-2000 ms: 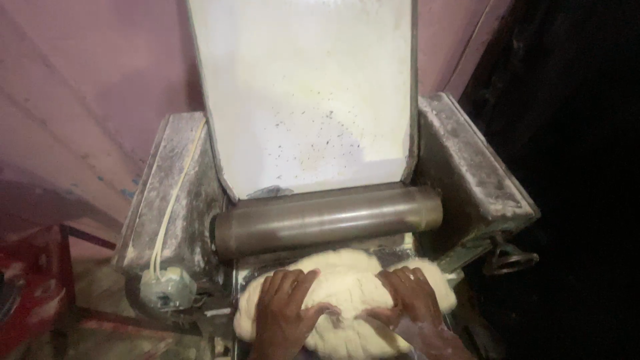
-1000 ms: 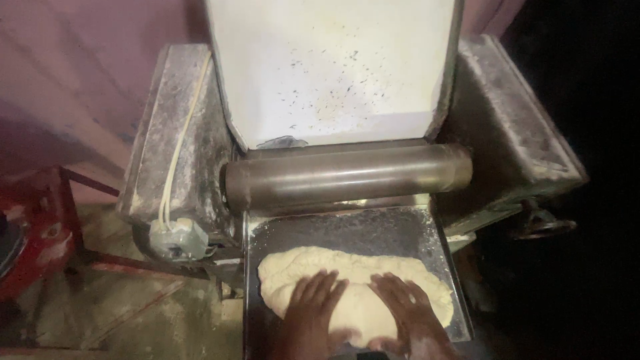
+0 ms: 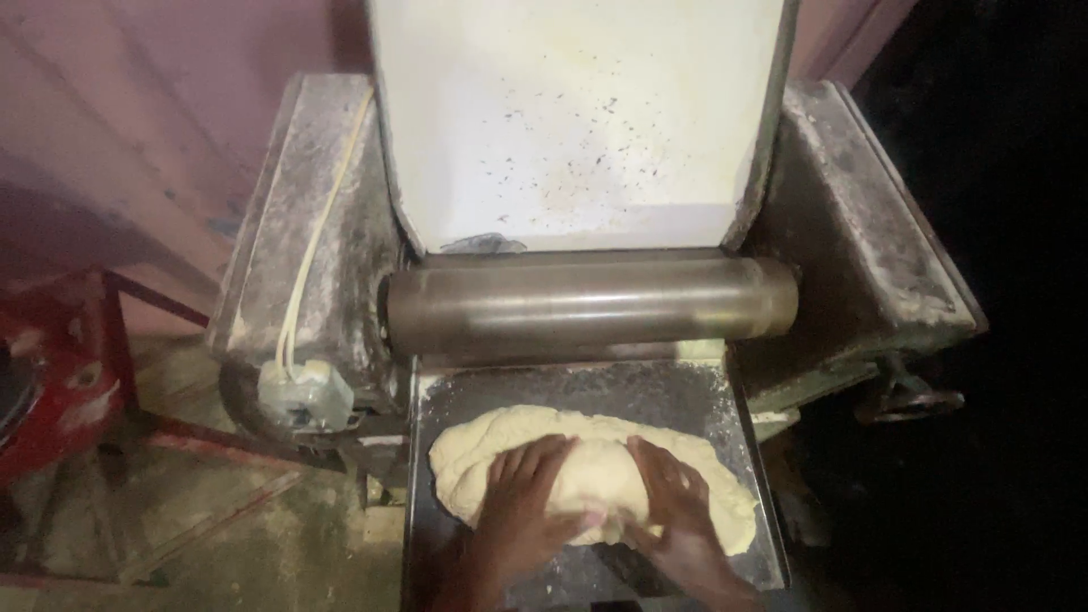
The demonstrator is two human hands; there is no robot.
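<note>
A wide slab of pale dough (image 3: 595, 476) lies on the dark metal tray (image 3: 578, 387) of a dough roller machine. My left hand (image 3: 523, 501) and my right hand (image 3: 676, 510) grip a raised fold in the dough's middle, one on each side, with the thumbs close together at its near edge. The dough's two ends spread out past my hands. Beyond the tray is the steel roller (image 3: 595, 302), apart from the dough. Behind the roller a white sloping panel (image 3: 586, 127) with dark specks rises.
Floury metal housings flank the roller, at left (image 3: 314, 212) and right (image 3: 875, 212). A switch box (image 3: 306, 395) with a pale cable hangs on the left one, and a handwheel (image 3: 909, 404) juts out below the right one. A red metal frame (image 3: 119, 365) stands at far left.
Two seconds ago the dough was bunched under my hands; one second ago it lay flatter on the tray under my spread fingers. Now my hands have gathered its middle into a raised fold.
</note>
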